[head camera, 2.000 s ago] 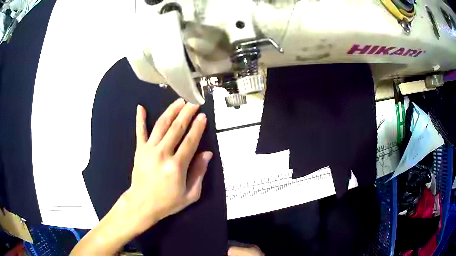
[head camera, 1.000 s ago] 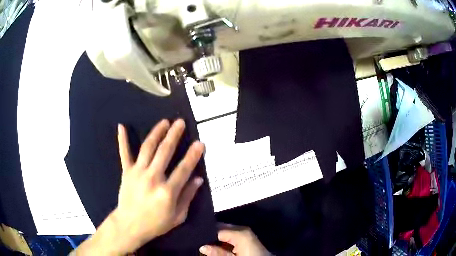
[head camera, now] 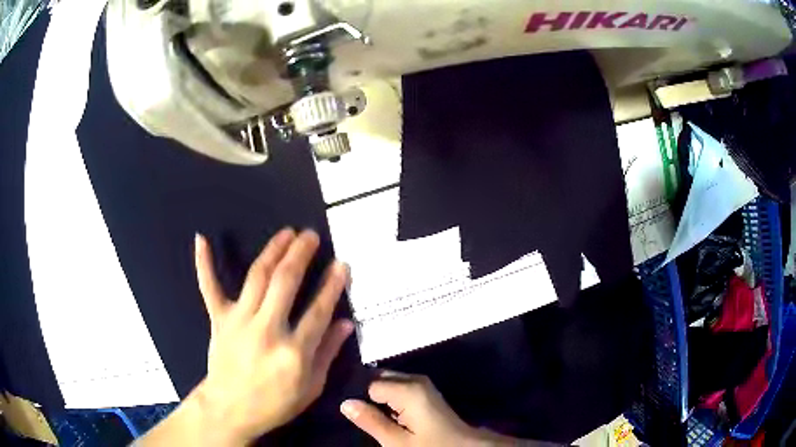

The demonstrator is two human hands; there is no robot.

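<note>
A dark cut panel [head camera: 188,196] lies flat on the white sewing table [head camera: 109,288] and runs under the left end of the cream HIKARI machine head [head camera: 454,35]. My left hand [head camera: 271,336] lies palm down on it with fingers spread, below the presser foot area [head camera: 281,127]; the needle tip cannot be made out. My right hand [head camera: 410,410] is at the bottom, thumb and fingers at the panel's right edge, with cloth between them. Its fingertips are partly hidden. Other dark pieces [head camera: 515,166] with a stepped, pointed lower edge lie under the machine arm.
Dark cloth [head camera: 515,367] hangs over the front edge. At right are a pale blue scrap [head camera: 711,192], a green-handled thing [head camera: 668,157] and a blue crate [head camera: 668,340] with red and black cloth. Another blue crate [head camera: 122,423] shows at lower left. Tension knobs [head camera: 316,113] project from the head.
The view has shifted, so the machine sits higher and further left. The panel has moved away under the head. My left hand has drawn back from the presser foot; my right hand shows more.
</note>
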